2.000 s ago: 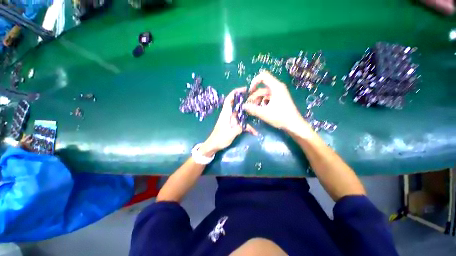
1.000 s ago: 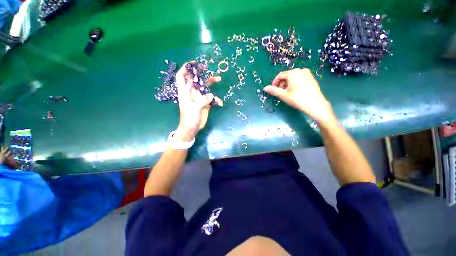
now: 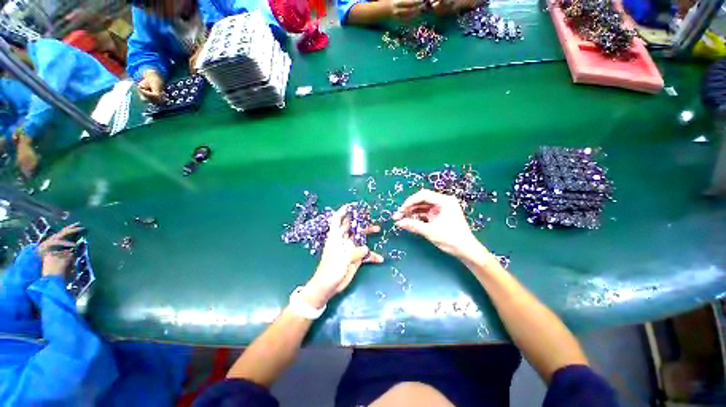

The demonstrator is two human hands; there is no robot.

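Observation:
My left hand [image 3: 341, 258], with a white wristband, holds a bunch of small purple-silver metal pieces [image 3: 358, 218] over the green tabletop. My right hand [image 3: 436, 224] is just right of it, thumb and fingertips pinched together close to the bunch; whether something tiny is between them cannot be told. A pile of similar pieces [image 3: 306, 226] lies left of my left hand. Thin loose rings [image 3: 400, 280] are scattered between and below my hands. A heap of mixed rings [image 3: 459, 183] lies beyond my right hand.
A dark stacked block of pieces [image 3: 567, 187] stands at right. A black object [image 3: 197, 160] lies left of centre. Pale stacked trays [image 3: 245, 63] and a pink tray [image 3: 617, 77] with metal parts are on the far side. Blue-sleeved people work at left [image 3: 60, 318] and across the table.
The view has tilted up, showing the far side. My right hand has moved left, close to my left hand, after being apart from it a second ago. The bunch stays in my left hand.

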